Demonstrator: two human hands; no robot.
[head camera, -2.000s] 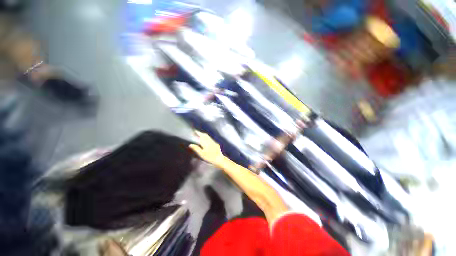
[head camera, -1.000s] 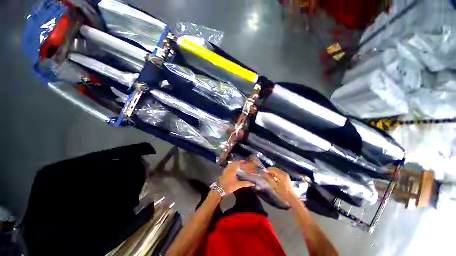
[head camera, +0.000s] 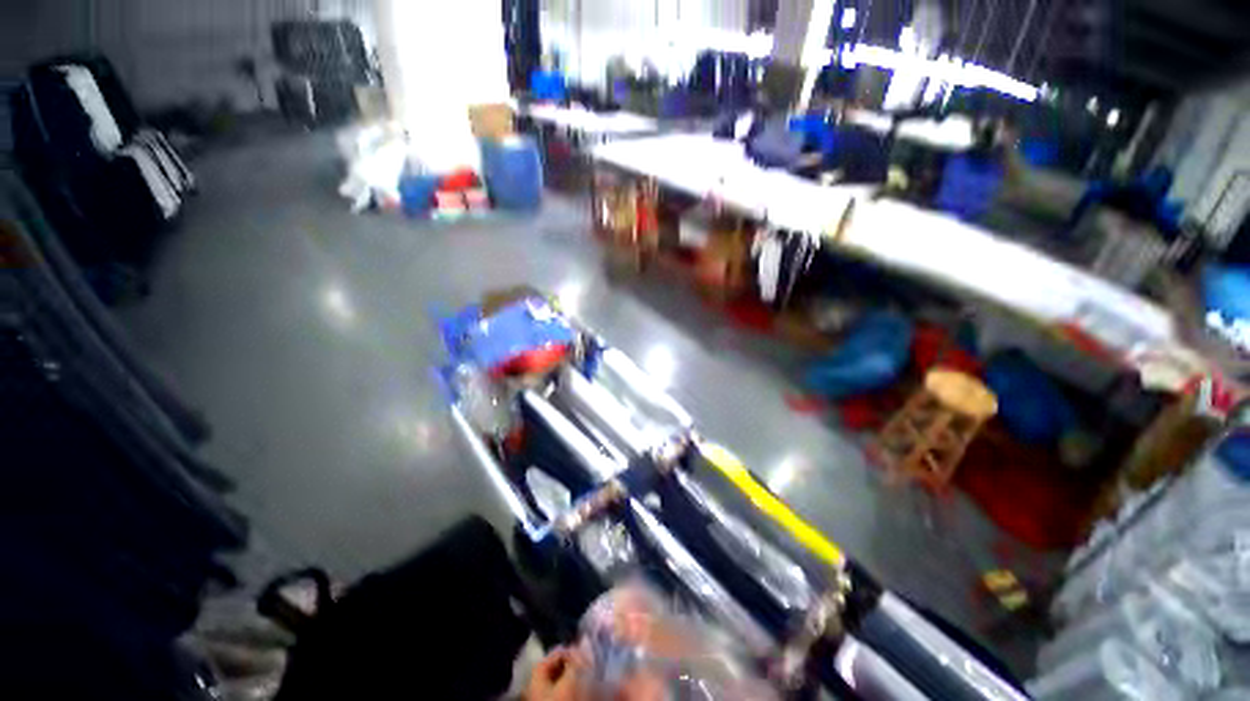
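My left hand (head camera: 555, 674) is at the bottom edge, partly cut off, at the near side of the low rack. My right hand (head camera: 675, 655) is beside it, strongly blurred and partly behind shiny clear plastic. Both hands seem closed on this clear garment bag (head camera: 613, 633); the fingers are hard to make out. Silvery bag strips (head camera: 688, 555) lie in rows on the low rack (head camera: 590, 511), with a yellow strip (head camera: 770, 507) on its far side. A black garment (head camera: 405, 623) is at the lower left, next to the rack.
Dark garments (head camera: 96, 466) hang along the left edge. A blue bundle with a red item (head camera: 510, 336) is at the rack's far end. A wooden stool (head camera: 939, 422) and long white tables (head camera: 960, 247) stand to the right, with pale wrapped piles (head camera: 1152, 603) at the lower right.
The view has tilted up and turned, showing more of the room. Both hands now sit lower in the picture and are blurred, with clear plastic raised around them.
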